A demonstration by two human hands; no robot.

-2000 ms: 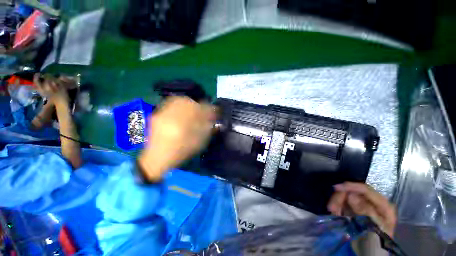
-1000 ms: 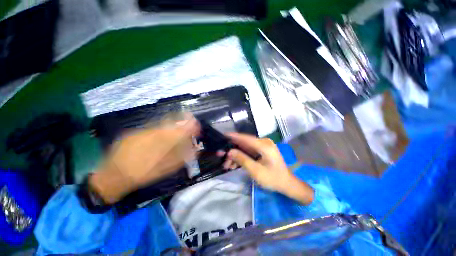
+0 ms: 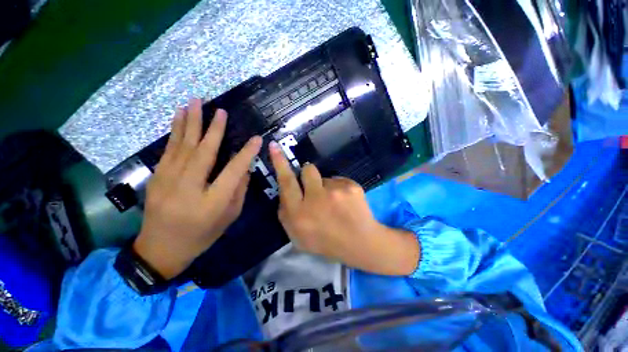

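Note:
A black plastic housing [image 3: 337,134] lies tilted on a silvery foam sheet [image 3: 234,48]. White brackets [image 3: 270,189] show at its centre between my hands. My left hand [image 3: 189,196] lies on the left half of the housing with its fingers spread and nothing seen in it. My right hand [image 3: 327,216] has its index finger extended onto the centre of the housing by the brackets, its other fingers partly bent. Nothing shows held in it. The strip between the brackets looks black; my fingers partly hide it.
A blue bin [image 3: 24,275] with small metal pieces [image 3: 19,311] is cut off at the lower left. Dark parts [image 3: 31,161] lie behind it. A clear plastic bag [image 3: 451,89], a long black sheet [image 3: 527,51] and a cardboard box [image 3: 482,165] are at the right.
The view has turned from the bin side to the housing. A small black part held between my hands a second ago no longer shows in them. Both hands now rest on the housing; the silver strip is not visible.

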